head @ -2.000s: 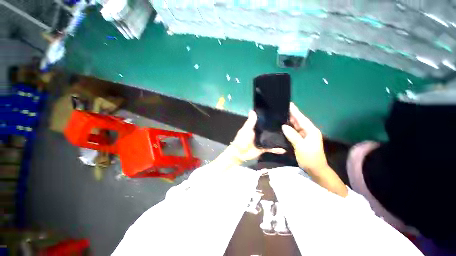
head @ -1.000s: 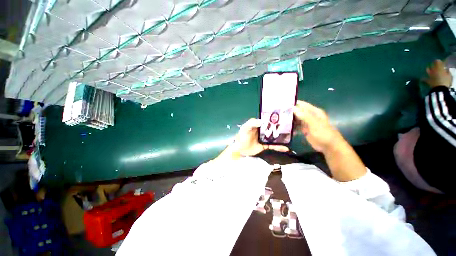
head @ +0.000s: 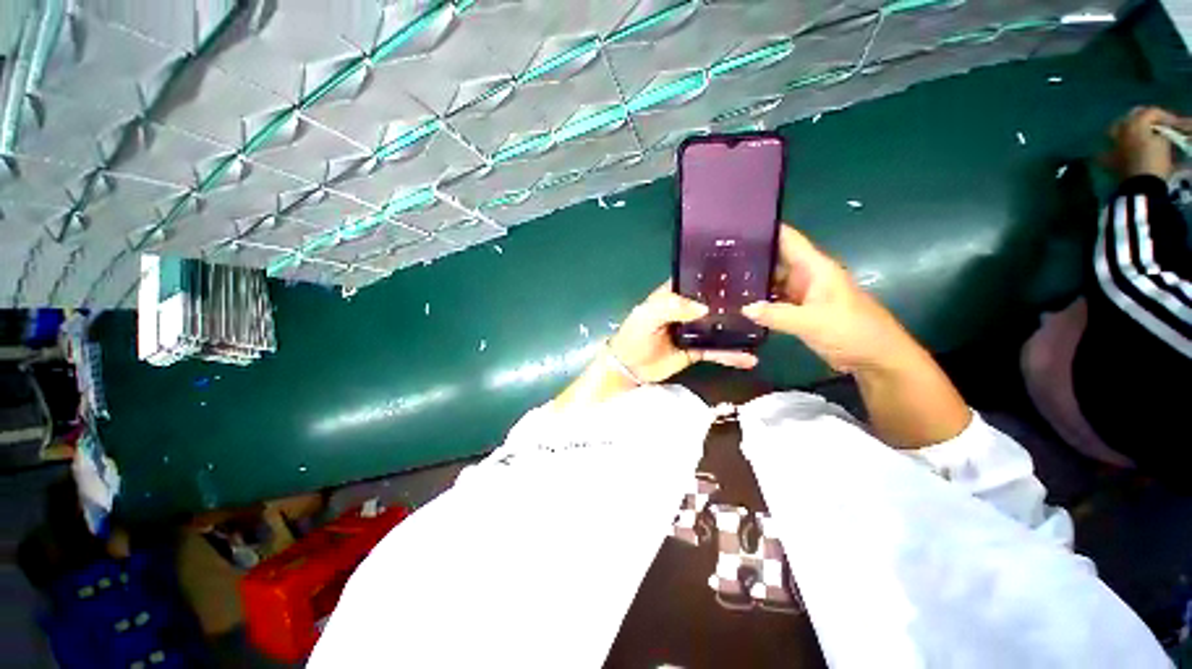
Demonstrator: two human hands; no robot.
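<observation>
A smartphone with a black edge stands upright in my two hands over the front of the bench. Its screen is dim purple with a keypad of small marks. My left hand holds its lower left side, with the thumb on the lower screen. My right hand holds its lower right side, with the thumb on the keypad. The fingers behind the phone are mostly hidden.
A long wall of folded white-grey boxes with teal edges lines the far side of the green bench. A stack of flat cartons stands at left. A red stool and blue crates are lower left. A coworker's striped sleeve is at right.
The phone screen has gone from black, to a bright picture of a person, to a dim purple keypad. The phone sits higher in view, and both thumbs now rest over the lower screen.
</observation>
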